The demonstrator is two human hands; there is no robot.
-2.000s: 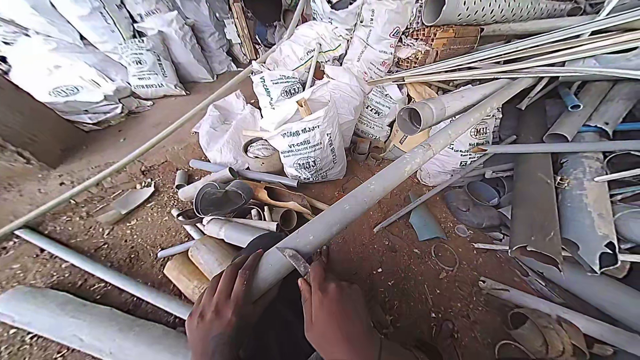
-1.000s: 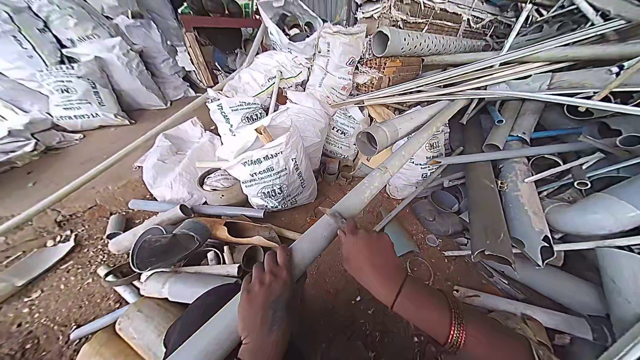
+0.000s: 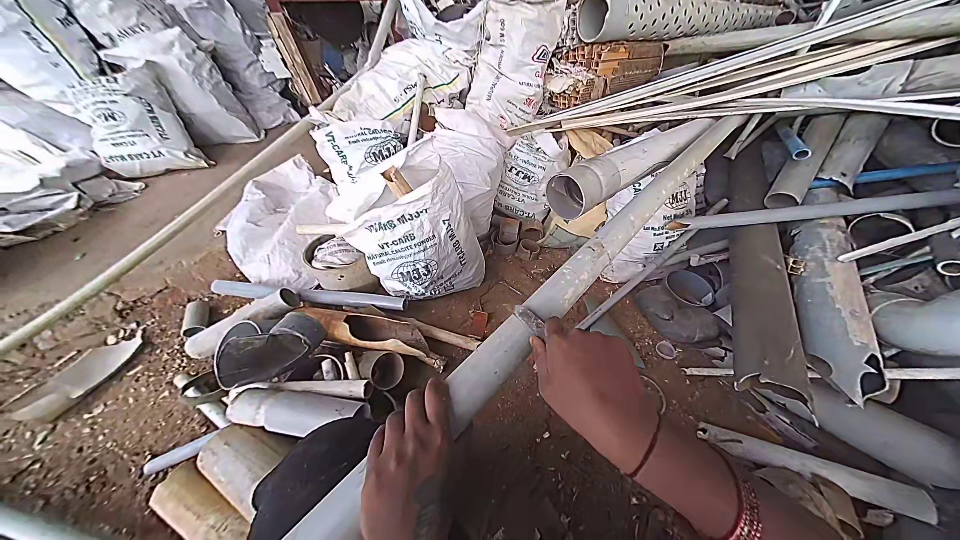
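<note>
A long grey plastic pipe (image 3: 487, 375) slants from the bottom centre up to the right. My left hand (image 3: 409, 465) is wrapped over its near part. Farther along, my right hand (image 3: 592, 382) holds a small metal blade (image 3: 530, 321), whose flat end lies on the pipe's upper surface; its handle is hidden in my fingers. The pipe below the blade looks smoother and cleaner, while the stretch beyond it carries pale, patchy marks.
Printed white woven sacks (image 3: 420, 247) stand ahead. Short pipe offcuts (image 3: 292, 411) lie at the left on the dirt floor (image 3: 525, 480). Grey pipes (image 3: 832, 292) and thin white strips (image 3: 712, 86) are heaped at the right. A long pale pole (image 3: 187, 217) crosses the left side.
My right hand has moved with the blade from near my left hand to farther up the pipe. The view has shifted somewhat.
</note>
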